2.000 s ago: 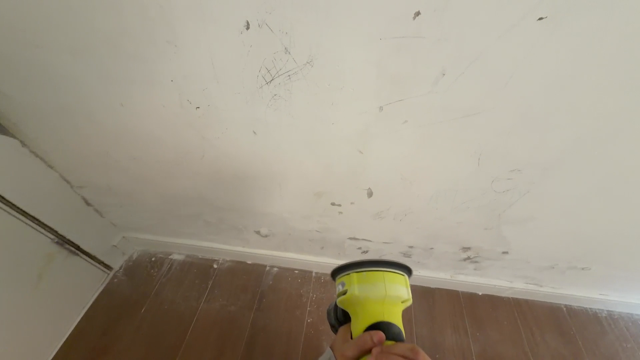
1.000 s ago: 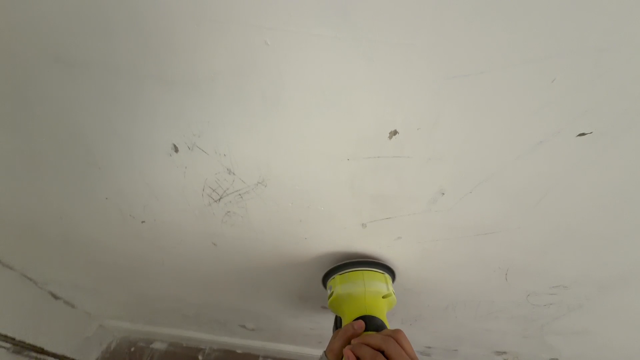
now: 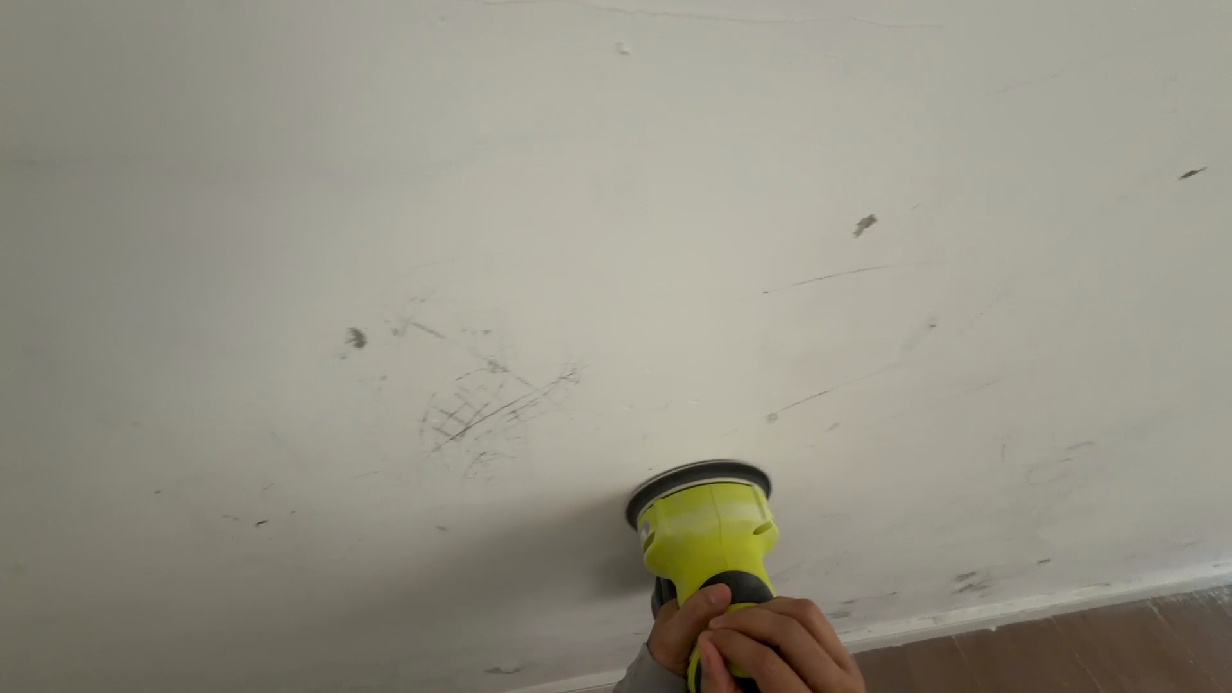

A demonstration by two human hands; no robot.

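Note:
A yellow-green and black random orbit sander [image 3: 712, 529] is at the lower middle of the head view, its round black pad at the scuffed white wall [image 3: 616, 241]. Both my hands are closed on its body and handle. My left hand [image 3: 681, 626] wraps it from the left, with a grey sleeve at the wrist. My right hand [image 3: 784, 645] lies over the handle from the right, its fingers overlapping the grip. Left of the pad, the wall bears a patch of crossed dark scratches [image 3: 481, 404]. The sander's underside is hidden.
Chipped spots [image 3: 865, 225] and thin scratches mark the wall at the right, and a fine crack [image 3: 712, 15] runs along the top. A white baseboard [image 3: 1020, 604] meets the dusty brown plank floor [image 3: 1049, 650] at the lower right.
The sander, held in my hands, has moved up the wall from near the baseboard, where it was two seconds ago. The view has shifted and tilted too.

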